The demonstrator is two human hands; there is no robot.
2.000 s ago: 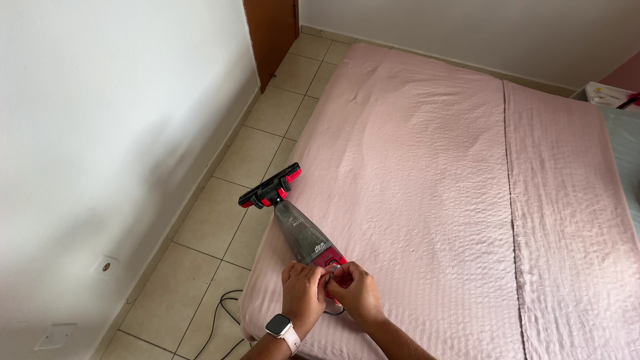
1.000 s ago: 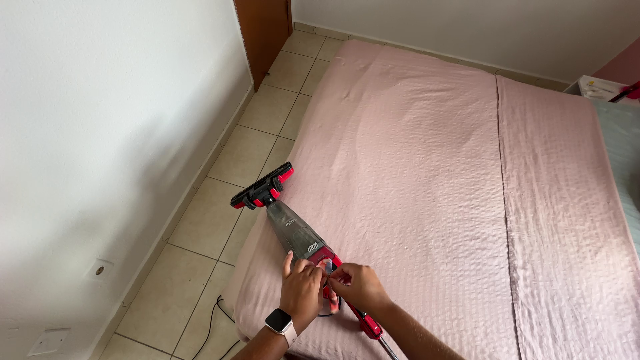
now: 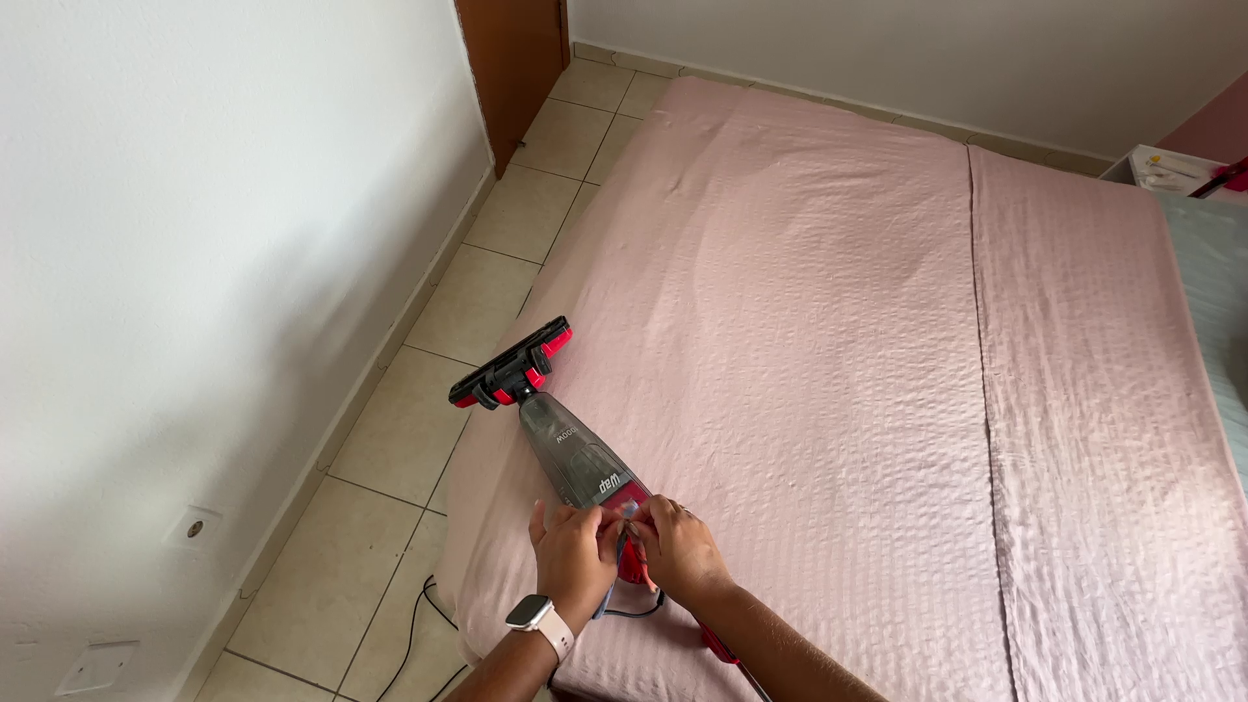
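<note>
A stick vacuum cleaner with a grey see-through dust container and a red body lies on the pink bedspread. Its black and red floor nozzle points away from me, over the bed's left edge. My left hand, below a wrist with a smartwatch, and my right hand meet fingertip to fingertip over the red body. Between them they pinch a small, thin bluish item, whose kind I cannot tell. Part of the vacuum's handle is hidden under my hands and forearm.
Black power cord trails on the tiled floor left of the bed. A wall socket and a second wall plate are on the white wall. A brown door stands beyond. A white bedside unit is at the far right.
The fingers of both hands have shifted slightly over the vacuum's red body, staying close together. The vacuum remains on the bed.
</note>
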